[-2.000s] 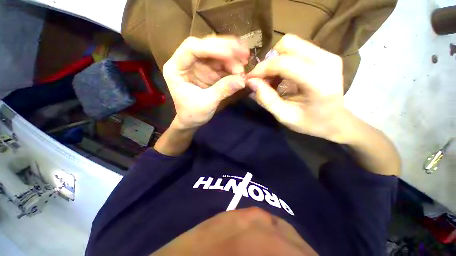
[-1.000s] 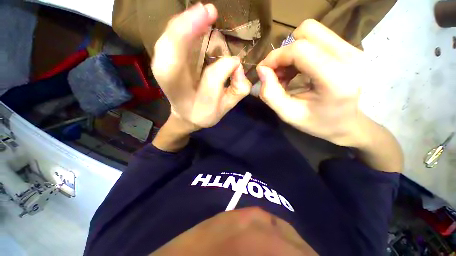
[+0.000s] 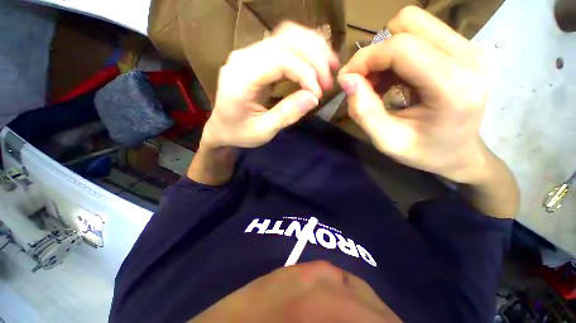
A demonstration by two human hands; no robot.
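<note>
The brown jacket (image 3: 208, 38) lies beyond my hands at the top of the view. My left hand (image 3: 271, 88) is raised over its near edge, with thumb and forefinger tips close together and the other fingers blurred. My right hand (image 3: 423, 94) is beside it, thumb and forefinger pinched, with a small gap between the hands. A patterned band (image 3: 381, 36) sits on a right finger. Any needle or thread at the fingertips is too fine to make out. My left hand partly covers the cuff area.
Gold-handled snips (image 3: 557, 197) lie on the white table (image 3: 524, 126) at right, with a small dark disc (image 3: 559, 62) and a brown cylinder (image 3: 566, 14). At left are a dark blue cloth block (image 3: 131, 108), a red frame (image 3: 183, 94) and a white sewing machine (image 3: 41, 243).
The fine thread visible between my hands one second ago no longer shows. My right hand has moved right and up. My left hand has turned, its raised fingers curling over toward the right.
</note>
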